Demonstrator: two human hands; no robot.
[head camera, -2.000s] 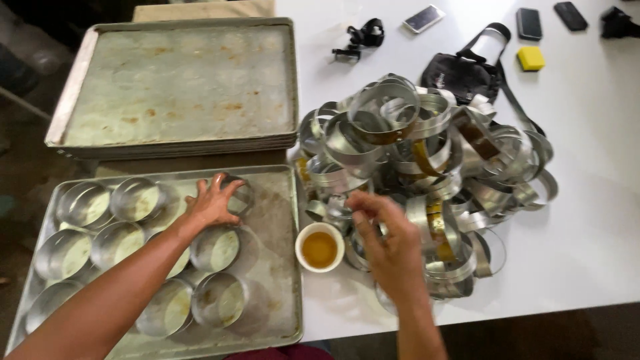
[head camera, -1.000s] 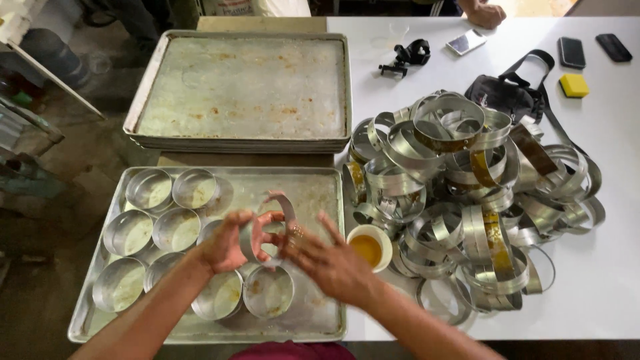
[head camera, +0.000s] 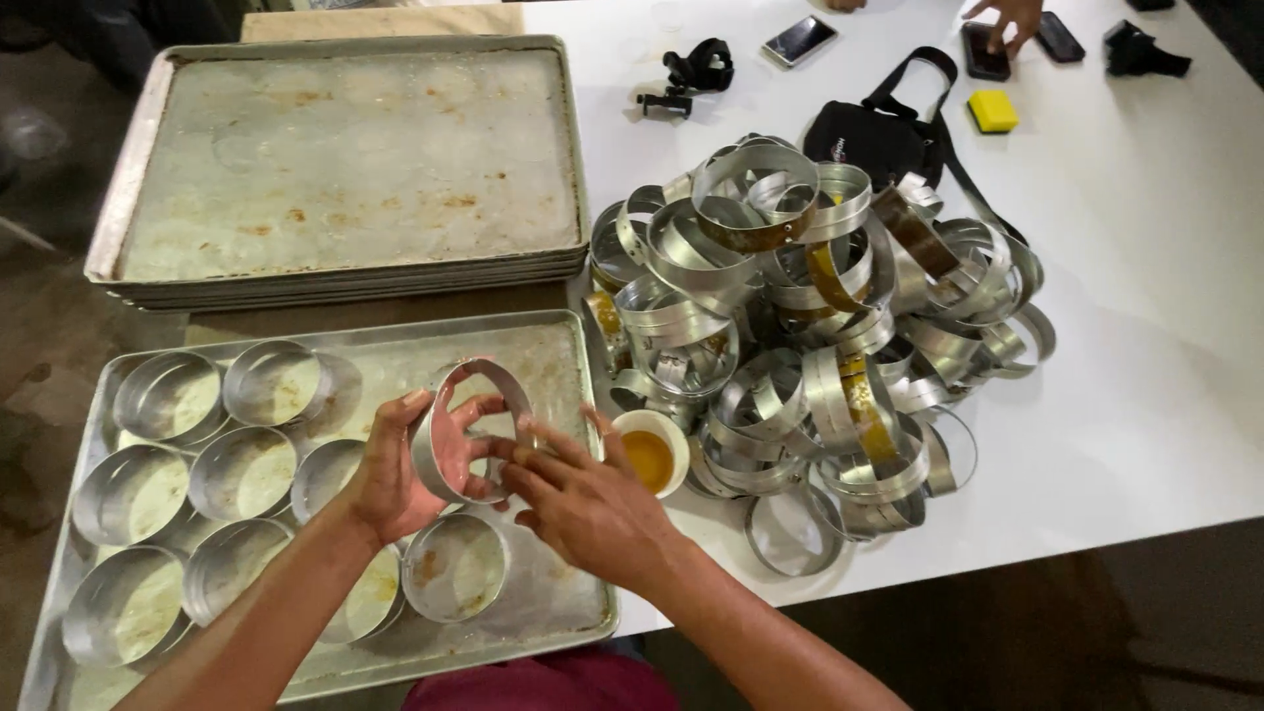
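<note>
My left hand (head camera: 395, 464) holds up a metal ring (head camera: 427, 449) over the near baking tray (head camera: 553, 365). The fingers of my right hand (head camera: 583, 494) touch the right side of that ring. Several other metal rings (head camera: 242, 472) sit in rows on the tray, partly behind my forearms. Just right of my right fingers, a small white bowl (head camera: 681, 449) contains amber liquid (head camera: 647, 461). A large heap of metal rings (head camera: 780, 425), some with brown or yellow stains, lies on the white table right of the bowl.
A stack of baking trays (head camera: 346, 158) stands behind the near tray. Beyond the heap lie a black bag (head camera: 869, 143), a yellow sponge (head camera: 992, 112), a phone (head camera: 800, 40) and a black strap item (head camera: 701, 67). Another person's hand (head camera: 1012, 20) touches a dark phone (head camera: 986, 54) at the back.
Two seconds ago my left hand was down at a ring on the tray and my right hand was near the heap; now both are at a raised ring. Another person's hand has reached the dark phone.
</note>
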